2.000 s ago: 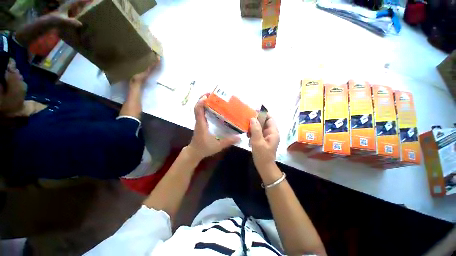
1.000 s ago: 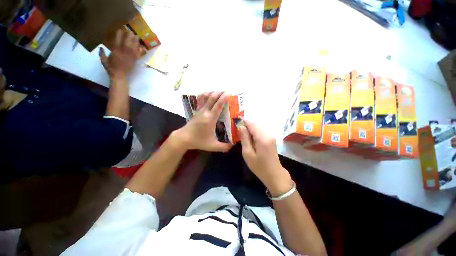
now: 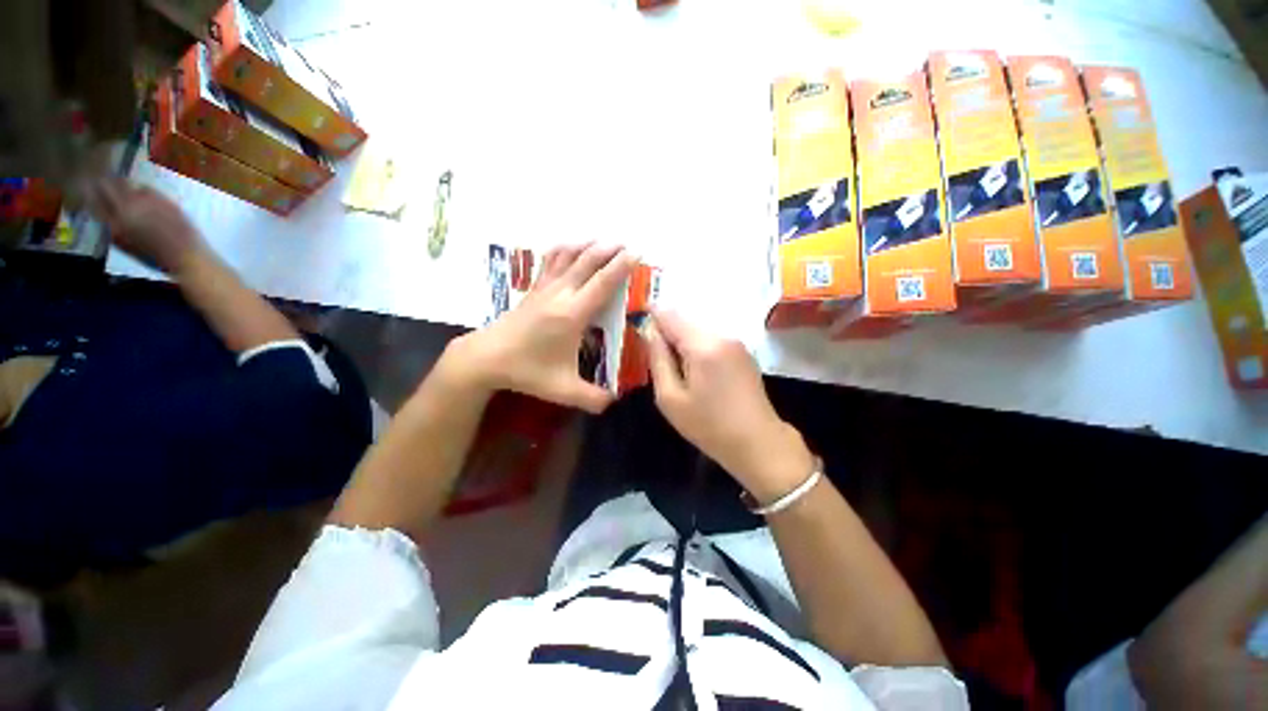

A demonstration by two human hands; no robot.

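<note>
A retail box (image 3: 636,358) with a white printed side and an orange end is held at the table's front edge. My left hand (image 3: 549,322) lies across the box and grips it, fingers on top and thumb at the near edge. My right hand (image 3: 706,386) is at the orange end, its fingertips closed on a small dark thing pressed against the box. Most of that dark thing is hidden, and I cannot tell what it is.
Several upright retail boxes (image 3: 903,222) stand side by side at right, with another box (image 3: 1226,285) beyond them. Three boxes (image 3: 250,125) stand at left. A slim yellow-green object (image 3: 440,215) and a pale-yellow piece (image 3: 374,188) lie between. People sit at both sides.
The view has shifted. The box has turned from lengthwise in both hands to end-on toward my right hand. At left, the neighbour's brown carton has moved away and three retail boxes now show.
</note>
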